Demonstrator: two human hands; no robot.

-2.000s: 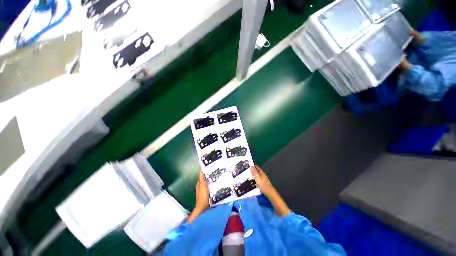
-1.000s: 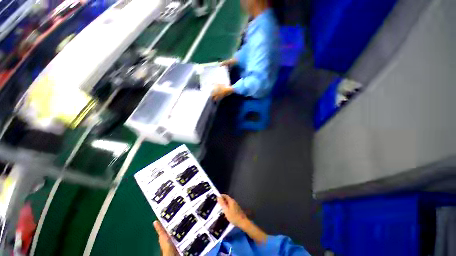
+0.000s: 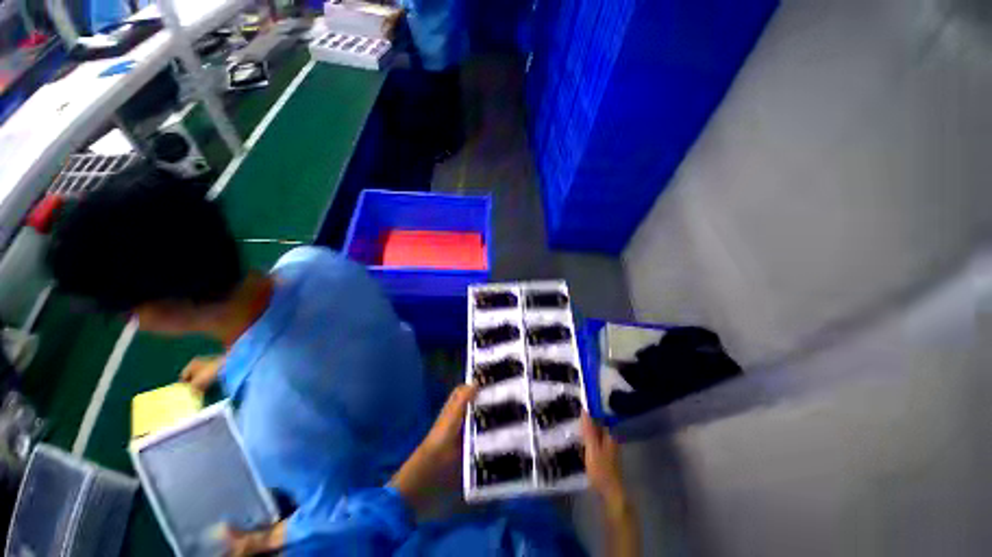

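Note:
A white parts tray (image 3: 529, 381) with two columns of pockets holding several black parts is held in front of me, slightly right of the middle of the head view. My left hand (image 3: 437, 441) grips its left edge near the lower half. My right hand (image 3: 605, 462) is at its lower right edge. The tray is off any surface, its long side pointing ahead. Both hands are slightly blurred.
A person in a blue smock (image 3: 326, 370) sits close on my left, holding a grey-faced panel (image 3: 201, 473). Ahead is a blue tote (image 3: 419, 285) with a flat red lining (image 3: 434, 249). Tall blue totes (image 3: 609, 120) stand beyond. The green bench (image 3: 285, 163) runs along the left.
The view has moved along the bench past the seated person, who is now close on the left. The tray is still in both hands and now points straight ahead. The red-lined tote has come into view.

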